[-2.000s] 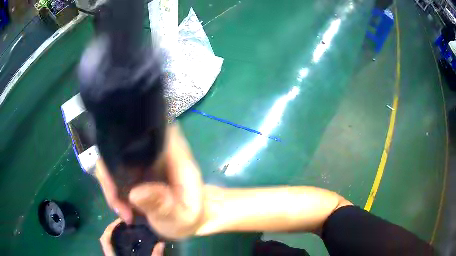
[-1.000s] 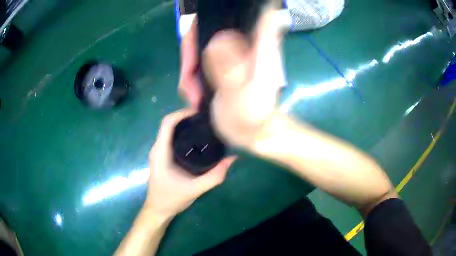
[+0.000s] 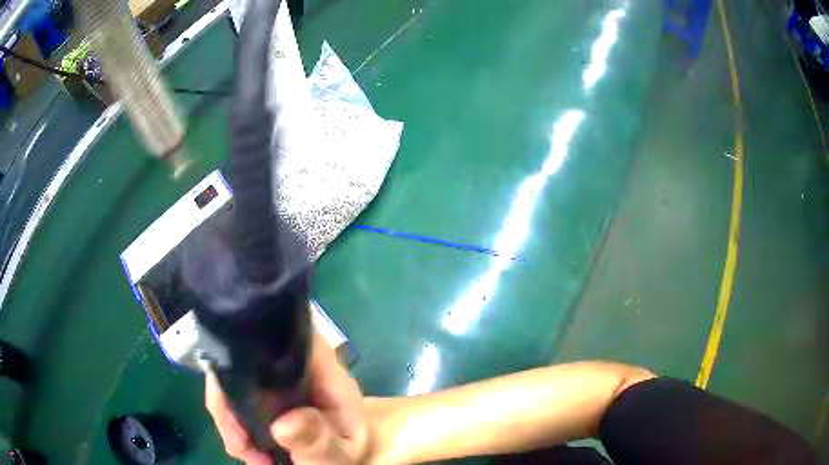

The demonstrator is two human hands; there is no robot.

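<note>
My right hand is closed around the black electric screwdriver, which stands roughly upright close to the camera. Its ribbed cable end points up, and its lower tip is out of the picture. The white screw feeder with blue sides and a small red switch is behind the screwdriver, which hides part of it. My left hand is not in view. A black round housing stands on the green bench at the lower left.
A clear bag of silvery bits lies beside the feeder. A coiled spring hangs at the upper left. Parts of other dark round things show at the left edge. A yellow floor line runs at the right.
The view has shifted up and left again, so the feeder and bag are back in sight. My left hand and the housing it held have left the picture. My right hand still holds the screwdriver.
</note>
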